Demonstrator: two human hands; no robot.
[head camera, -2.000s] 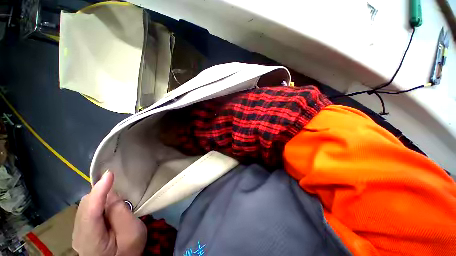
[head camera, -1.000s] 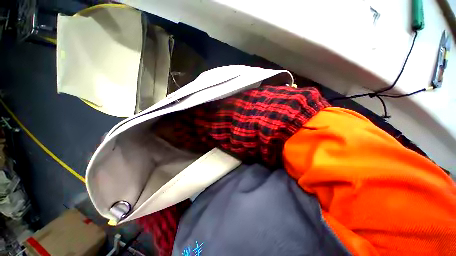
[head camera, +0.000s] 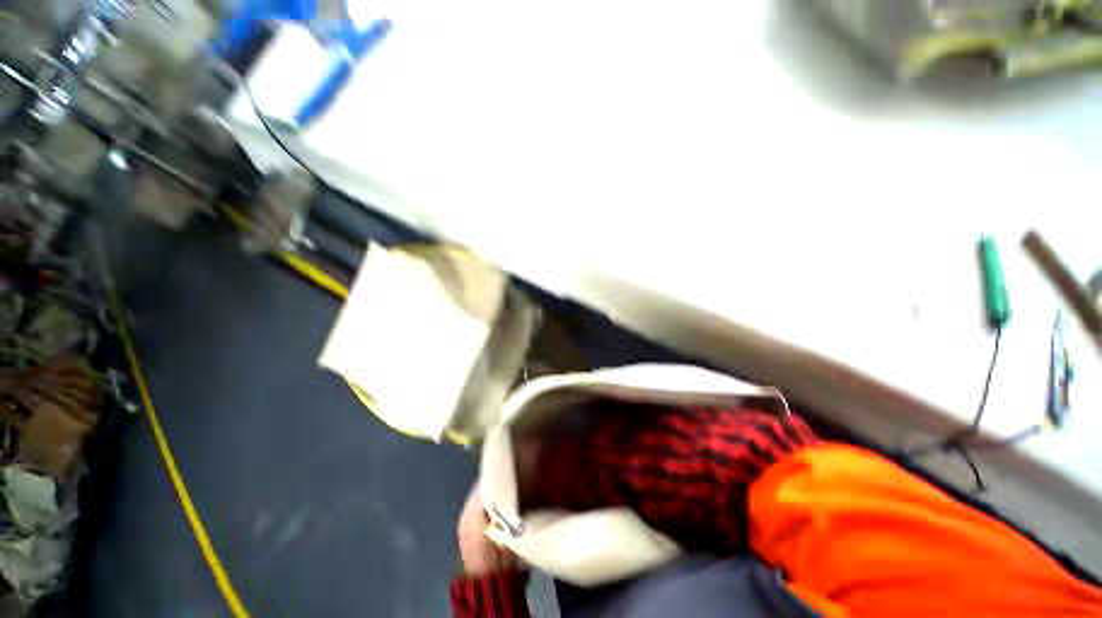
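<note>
A cream handbag body (head camera: 592, 546) lies on the lap with its mouth open. My right forearm, in a red-black checked sleeve cover, reaches into the bag; my right hand is hidden inside. My left hand (head camera: 479, 541) is at the bag's left end, partly behind the rim beside a metal ring (head camera: 509, 524). It is blurred, and its fingers are mostly hidden. Stacked cream bags (head camera: 415, 342) with yellow edges stand beyond the bag, below the table edge.
The long white table (head camera: 677, 181) holds a green-handled tool (head camera: 992, 281) with a dark cord, slim metal snips (head camera: 1059, 374) and a brown stick (head camera: 1063, 284). A blue-and-white item (head camera: 317, 79) lies at its far left. A yellow line (head camera: 178, 477) crosses the floor.
The view has swung up and left, showing more table and floor. The bag sits lower in the picture. My left hand, out of sight one second ago, shows at the bag's left end.
</note>
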